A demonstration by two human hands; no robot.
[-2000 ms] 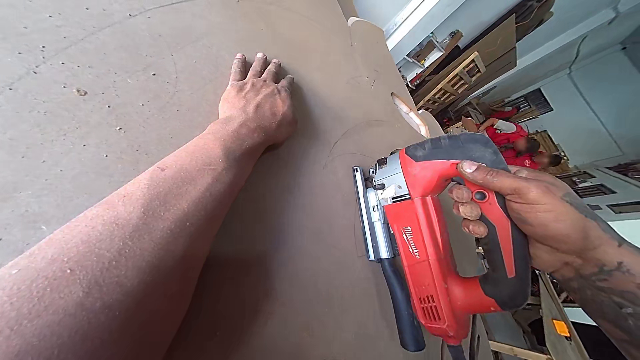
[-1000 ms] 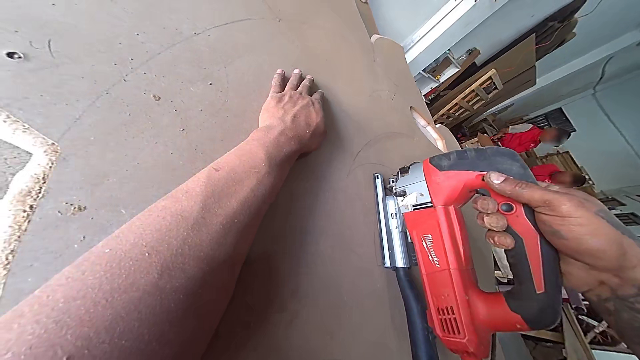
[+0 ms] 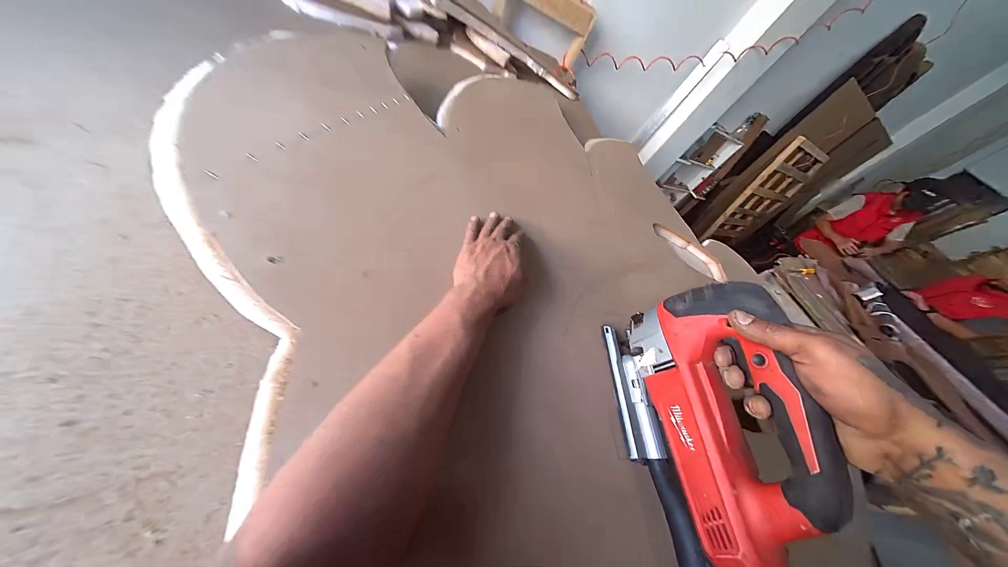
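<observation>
My right hand point(image 3: 772, 354) is closed around the handle of a red and black Milwaukee jigsaw point(image 3: 701, 409). The saw's metal base plate point(image 3: 630, 402) lies against a large brown sheet panel point(image 3: 378, 236), and a black hose or cord runs down from its rear. The blade cannot be seen. Left of the saw, my left hand point(image 3: 490, 260) rests on the panel with its palm down and fingers slightly spread, holding nothing. The panel has a curved, pale cut edge on its left side and rounded cutouts along its top and right.
Scrap pieces point(image 3: 504, 47) lie past the panel's top edge. A wooden pallet-like frame point(image 3: 776, 185) and boards lean by the wall at the right. Two people in red shirts point(image 3: 866, 220) are farther back at the right, near stacked strips of material point(image 3: 827, 299). A rough grey floor point(image 3: 94, 354) shows at the left.
The view has shifted widely, and the panel's left cut edge and top cutouts now show. My left hand still lies on the panel, and my right hand still holds the jigsaw.
</observation>
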